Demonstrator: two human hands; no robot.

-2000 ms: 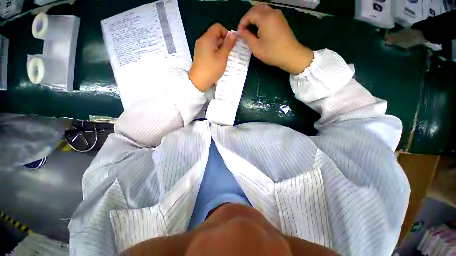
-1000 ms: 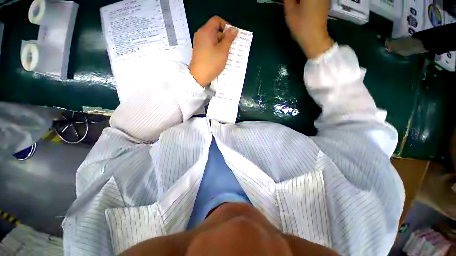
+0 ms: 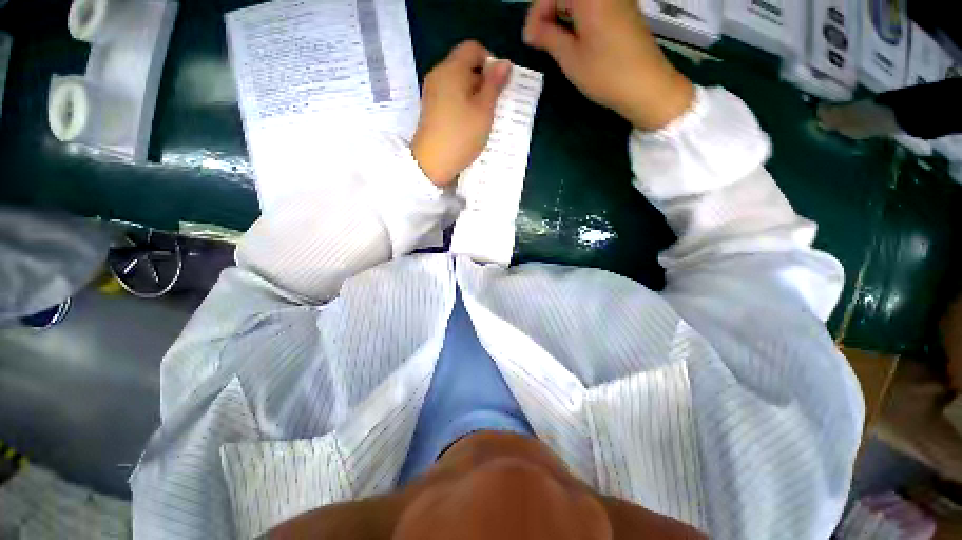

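Note:
My left hand (image 3: 457, 111) is shut on the upper end of the label strip (image 3: 504, 158), a white strip with rows of small black print. The strip runs down toward my waist, where its lower end (image 3: 483, 237) lies near the bench edge. My right hand (image 3: 601, 58) is raised to the right of the strip's top, apart from it, near the top of the picture. Its fingers are bent and slightly blurred. I cannot tell whether a small label is at the fingertips.
A printed paper form (image 3: 306, 74) lies left of my left hand. Two pale rings (image 3: 70, 109) sit on a white-grey box (image 3: 132, 95) at far left. White product boxes (image 3: 833, 42) line the far right. Another person's hand (image 3: 857, 118) is at right. A brown carton (image 3: 870, 380) stands below the bench.
My right hand went from the strip's top out to the far boxes and has since come back partway left. My left hand still holds the strip. The boxes show slightly shifted in view.

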